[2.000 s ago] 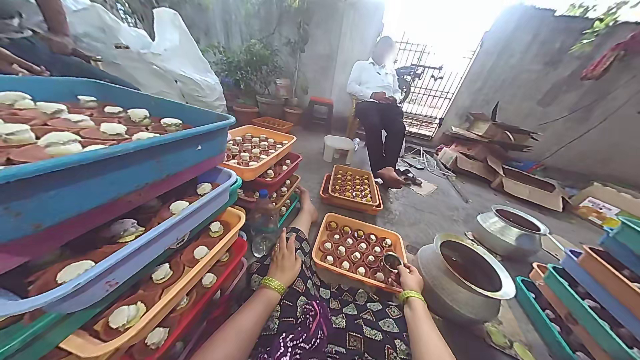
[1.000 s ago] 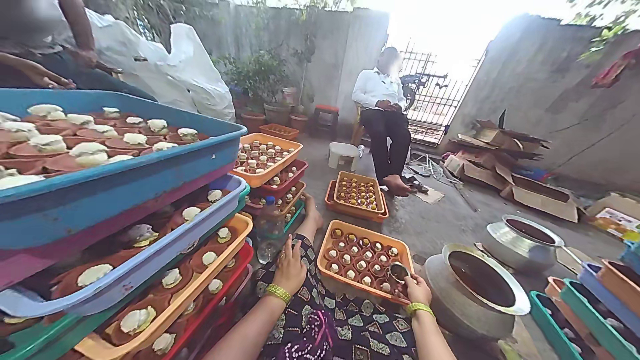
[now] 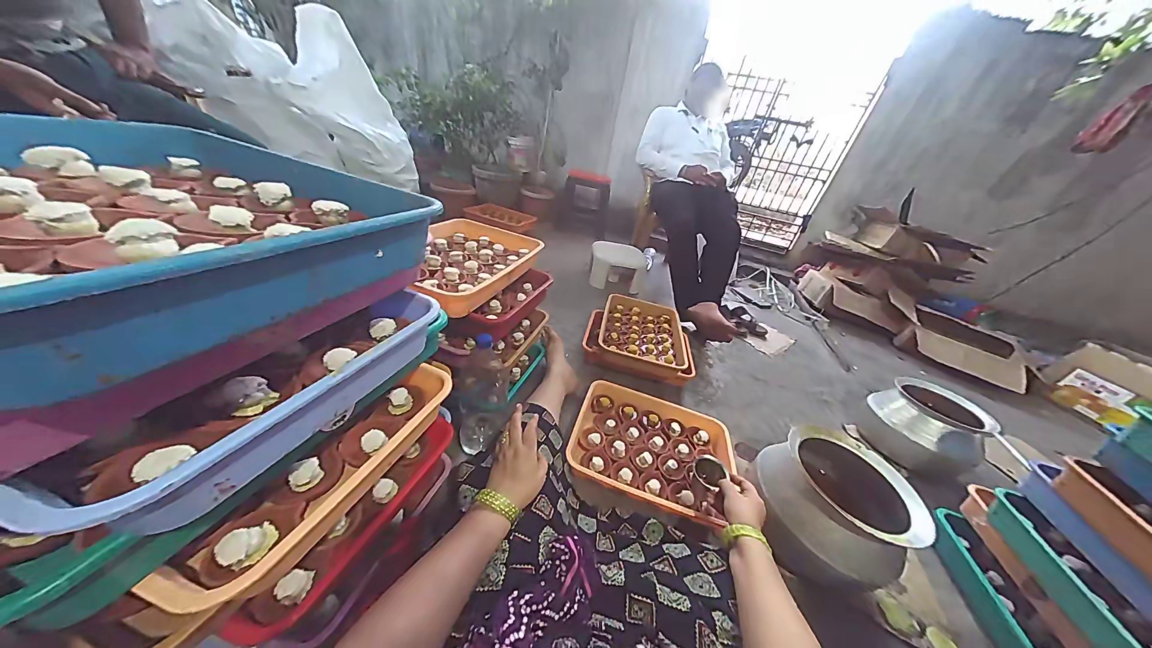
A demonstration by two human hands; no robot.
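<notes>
My left hand point(image 3: 519, 457) rests on my knee over the patterned cloth, its fingers loosely apart, holding nothing. In my right hand point(image 3: 740, 504) is a small round metal ladle point(image 3: 710, 471), held over the lower right part of an orange plastic tray point(image 3: 589, 389). Rows of brown cups sit in that tray, most bearing a white lump; several along the far edge look yellowish. Just right of my right hand stands a wide metal pot point(image 3: 781, 490) with dark brown liquid point(image 3: 853, 486) inside. Whether the ladle holds liquid is not clear.
Stacked trays point(image 3: 216, 288) of topped cups rise at left, beside a plastic bottle point(image 3: 483, 396). Ahead are two stacked orange trays point(image 3: 688, 364) and a seated person point(image 3: 688, 171). A second pot point(image 3: 931, 427), more trays point(image 3: 1008, 513) and cardboard boxes point(image 3: 963, 346) stand at right.
The ladle in my right hand has shifted over the tray, from near its right edge. My left hand stays on my knee.
</notes>
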